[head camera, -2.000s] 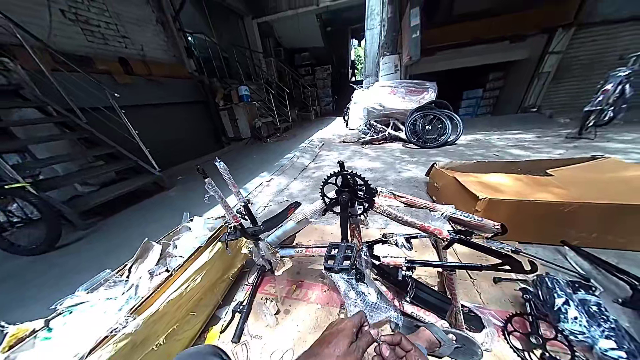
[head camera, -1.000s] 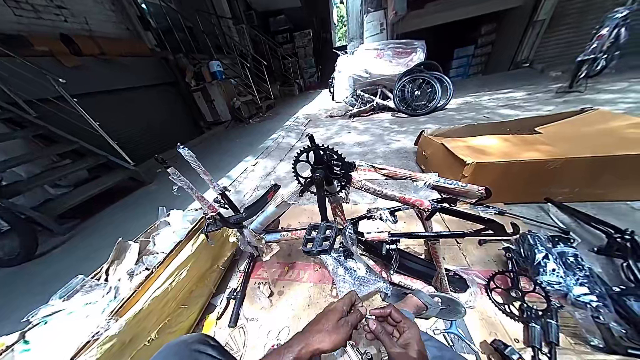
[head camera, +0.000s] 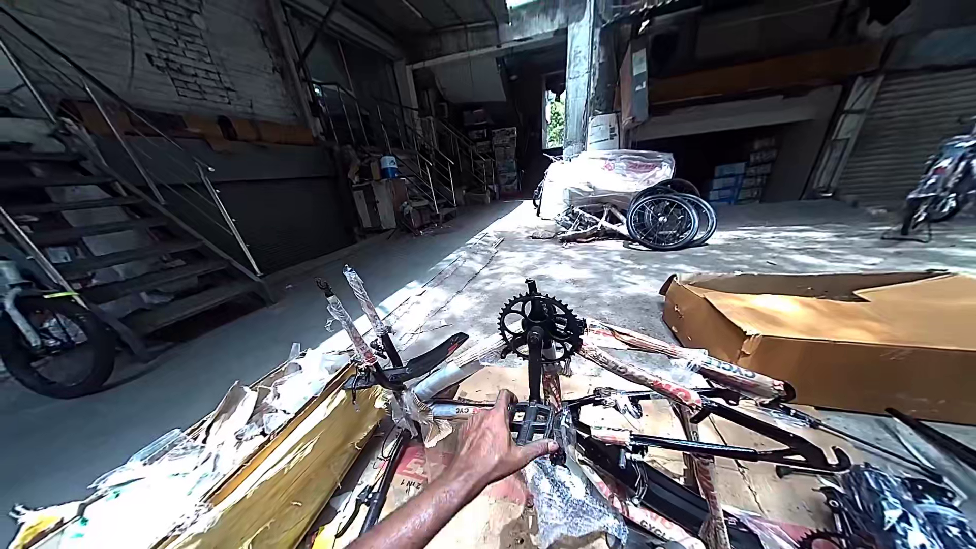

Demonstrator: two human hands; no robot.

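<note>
My left hand [head camera: 496, 446] is palm down at the near left side of a black bicycle pedal [head camera: 532, 422], thumb stretched right across its near edge. Its fingers are partly hidden, so whether it grips the pedal cannot be told. The pedal hangs below a black crank arm and toothed chainring [head camera: 541, 322]. Around them lie bicycle frames [head camera: 640, 374] in printed wrap, with black forks [head camera: 732, 450] to the right. Clear bubble wrap [head camera: 572, 503] lies below the hand. A black saddle [head camera: 431, 358] and plastic-wrapped tubes [head camera: 364, 297] are left of the crank. My right hand is out of view.
Flattened cardboard [head camera: 473, 526] lies under the parts. An open cardboard box [head camera: 854, 374] is at right, above wrapped black parts [head camera: 892, 511]. Yellowish cardboard [head camera: 290, 465] with plastic scraps borders the left. Bicycle wheels [head camera: 663, 221] stand farther back; metal stairs [head camera: 145, 259] are at left.
Both hands were together low in the middle, fingering something small. My left hand has moved up to the pedal, and my right hand has left the view.
</note>
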